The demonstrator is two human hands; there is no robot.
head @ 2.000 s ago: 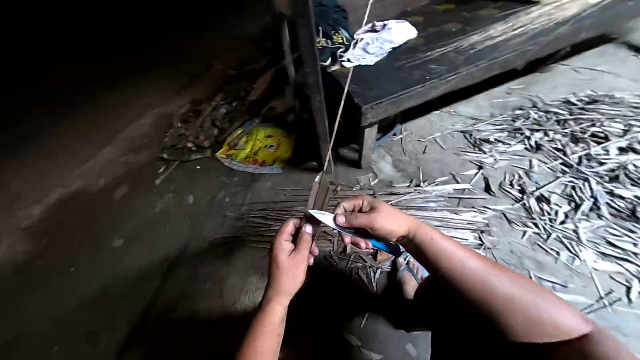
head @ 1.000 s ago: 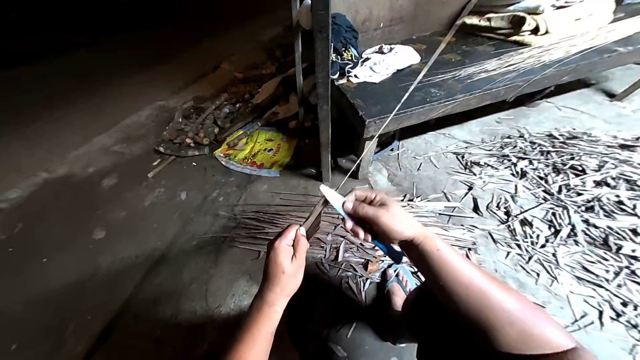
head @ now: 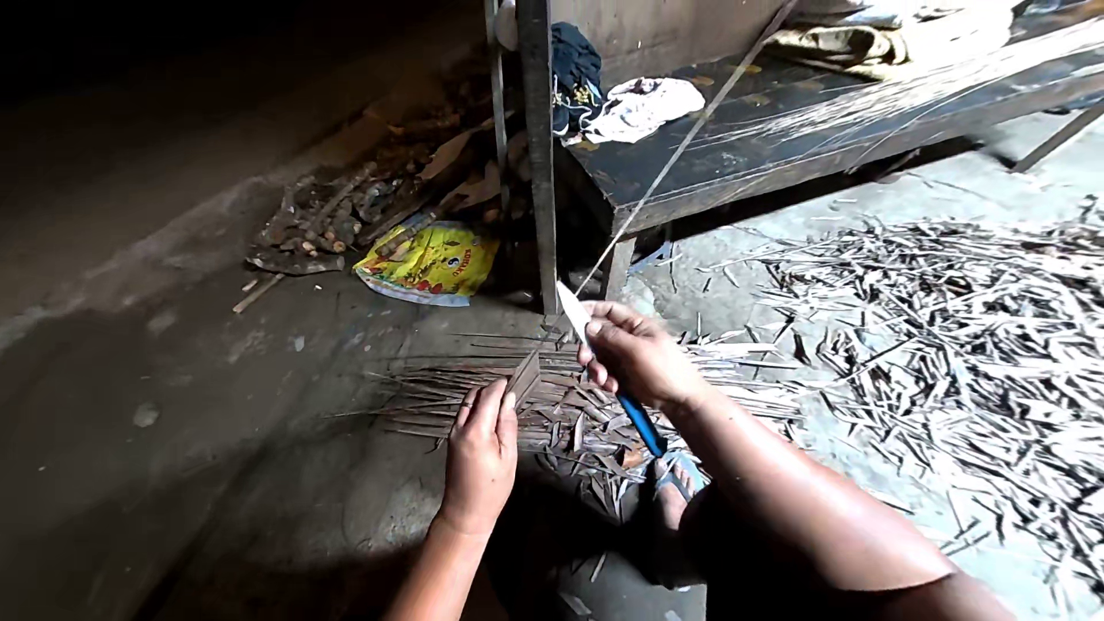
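Note:
My left hand (head: 485,431) is closed on a folded piece of brown dried leaf (head: 524,379). Up and to its right, my right hand (head: 634,352) grips a knife with a pale pointed blade (head: 573,309) and a blue handle (head: 641,424). A long thin strip (head: 681,147) runs from beside the blade and right fingers up to the upper right; whether the fingers pinch it is not clear. The two hands are apart. Below them, a layer of long dried leaf strips (head: 423,398) lies across the floor, with short cut pieces over it.
A low dark bench (head: 733,177) holds white cloth (head: 649,105), folded fabric and pale thin strips. An upright post (head: 542,164) stands ahead. Left of it lie a yellow printed bag (head: 435,263) and a debris heap (head: 315,216). Leaf scraps (head: 966,362) cover the right floor. A sandalled foot (head: 673,492) is below.
The hands were close together at the leaf piece two seconds ago; now my right hand, with the knife, is farther from my left hand. The view has shifted, showing more of the bench.

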